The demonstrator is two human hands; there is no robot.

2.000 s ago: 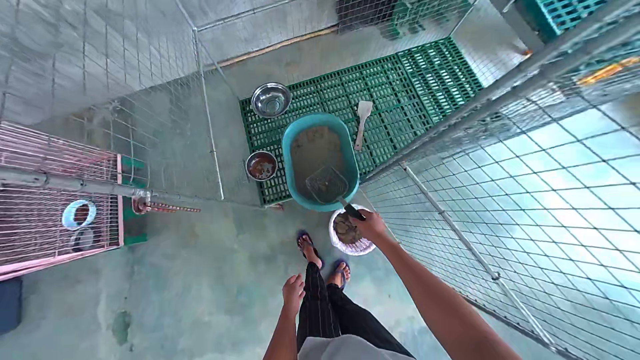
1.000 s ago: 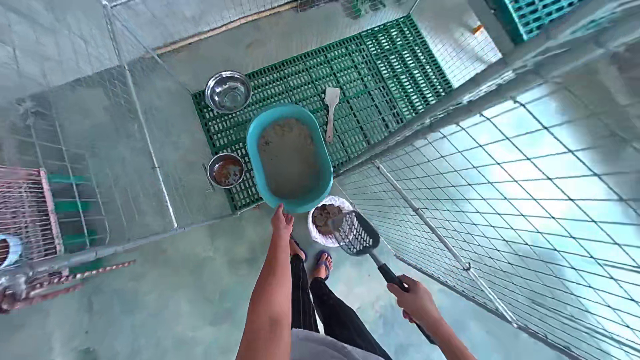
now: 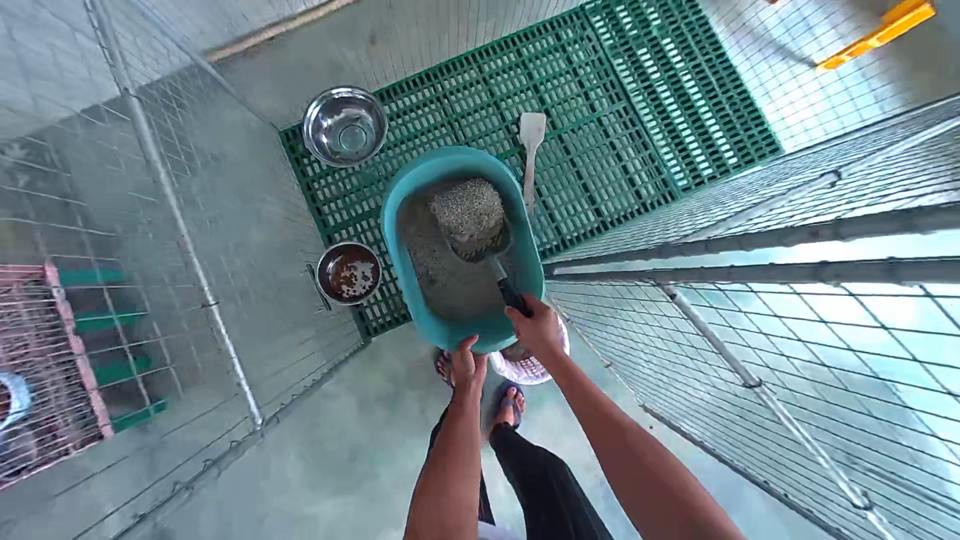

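Note:
A teal plastic litter tray (image 3: 400,259) stands on green slatted flooring, with grey litter (image 3: 450,289) in it. My left hand (image 3: 468,365) grips the tray's near rim. My right hand (image 3: 537,327) is closed around the black handle of a slotted litter scoop (image 3: 495,247), whose head lies in the tray and carries a heap of litter. Partly hidden beneath the near right end of the tray is a white and pink basket (image 3: 529,370) with brownish clumps in it. To the tray's right lies a whitish spatula-like scraper (image 3: 532,135).
Green slatted panels (image 3: 600,127) cover the floor ahead. At left are an empty-looking steel bowl (image 3: 346,126) and a steel bowl with brown contents (image 3: 349,273). Wire mesh panels with metal pipes (image 3: 712,336) flank both sides. A pink cage (image 3: 75,352) stands far left.
The scoop has moved from over the basket into the tray, and litter now fills its head. My left hand stays at the tray's near rim, where it came from beside my legs.

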